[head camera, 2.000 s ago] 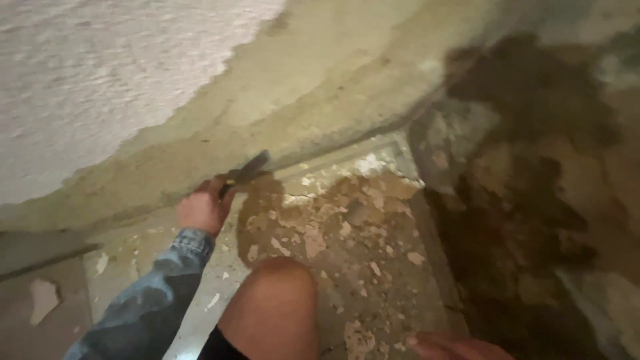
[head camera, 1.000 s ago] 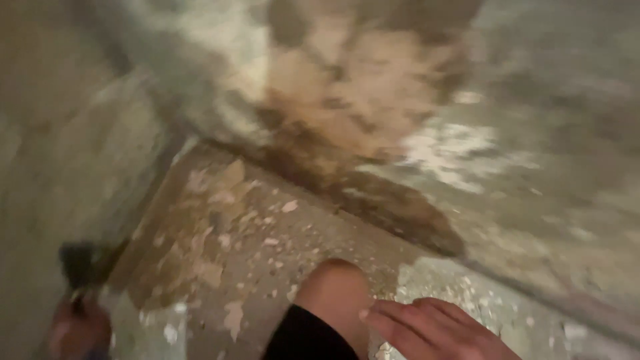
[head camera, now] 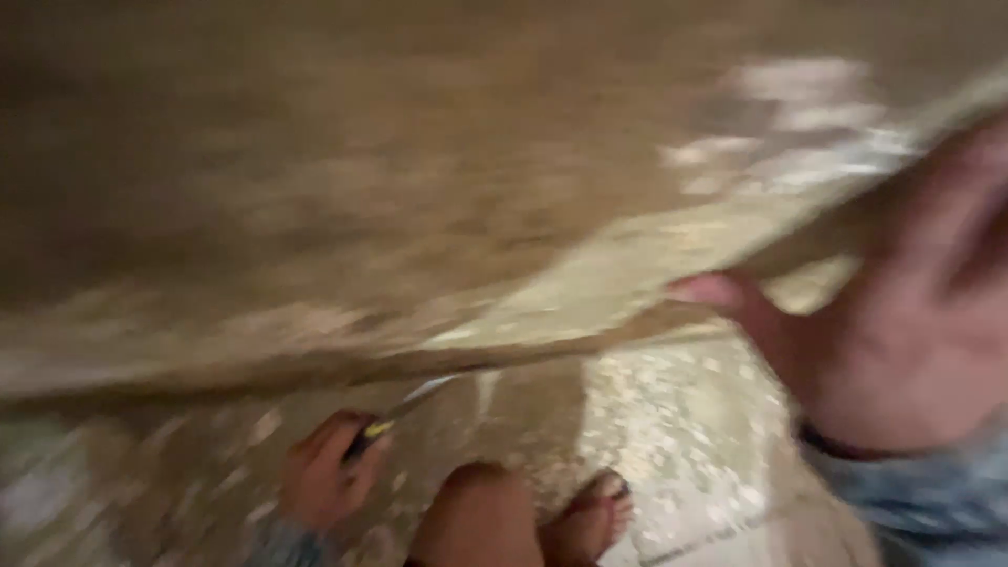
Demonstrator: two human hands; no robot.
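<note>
My left hand point(head camera: 331, 468) grips the dark handle of a scraper point(head camera: 417, 398), which has a yellow mark and a thin metal blade. The blade's tip lies near the seam where the stained wall point(head camera: 441, 197) meets the floor. At the right, close to the camera and blurred, my right hand point(head camera: 882, 346) is raised with its thumb apart from the fingers, near the lower wall. Nothing can be made out in it, and part of the hand runs out of the frame. Whether its thumb touches the wall cannot be told.
Loose flakes and crumbs point(head camera: 669, 441) cover the pale floor tiles. My knee point(head camera: 480, 512) and bare foot point(head camera: 598, 512) are at the bottom middle. Paler patches point(head camera: 795, 118) show on the wall at the upper right.
The view has swung strongly along the wall. My right hand, low by my knee a second ago, is now raised near the wall at the right. The scraper remains in my left hand.
</note>
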